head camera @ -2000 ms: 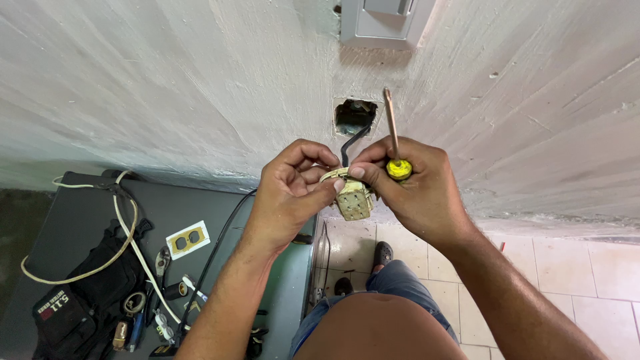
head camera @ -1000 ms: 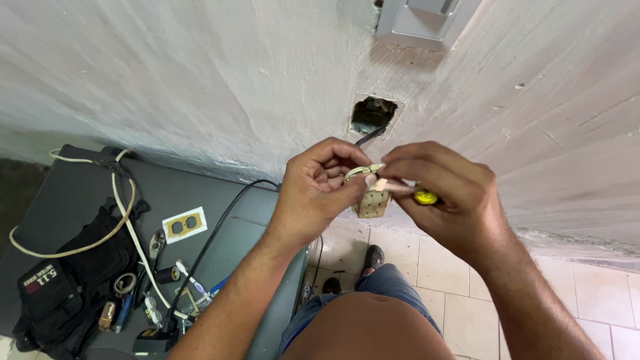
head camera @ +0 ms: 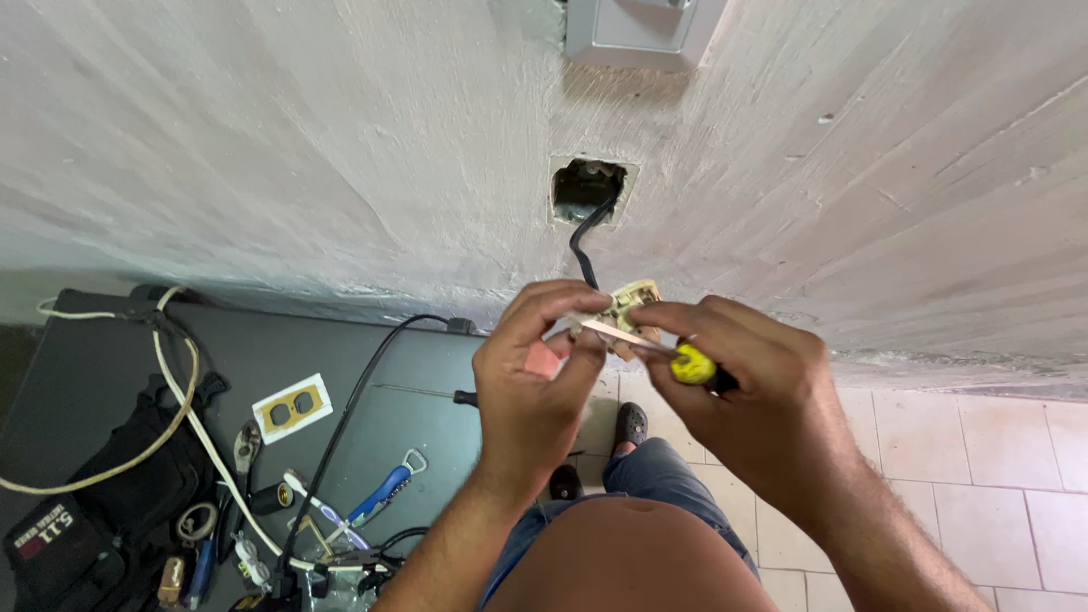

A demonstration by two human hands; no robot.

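My left hand (head camera: 544, 365) pinches the left side of a cream electrical outlet (head camera: 639, 297) just below the wall opening. My right hand (head camera: 748, 374) holds a screwdriver (head camera: 694, 364) with a yellow and black handle, its shaft pointing left across the outlet to my left fingertips; the thumb and forefinger also touch the outlet. The exact spot where the tip rests is hidden. A black cable (head camera: 580, 246) runs from the square wall box (head camera: 589, 189) down behind my left fingers to the outlet.
A grey cover (head camera: 650, 34) is fixed to the wall above. On the dark table (head camera: 433, 357) at left lie an outlet cover plate (head camera: 292, 409), a thin screwdriver (head camera: 416, 391), a black bag (head camera: 136, 476), a blue-handled tool (head camera: 382, 493), a toothbrush (head camera: 327, 510), a pale cable (head camera: 204, 438) and several small tools.
The screwdriver, upright two seconds ago, now points left across the outlet. The outlet has turned in my fingers, and its inner side shows.
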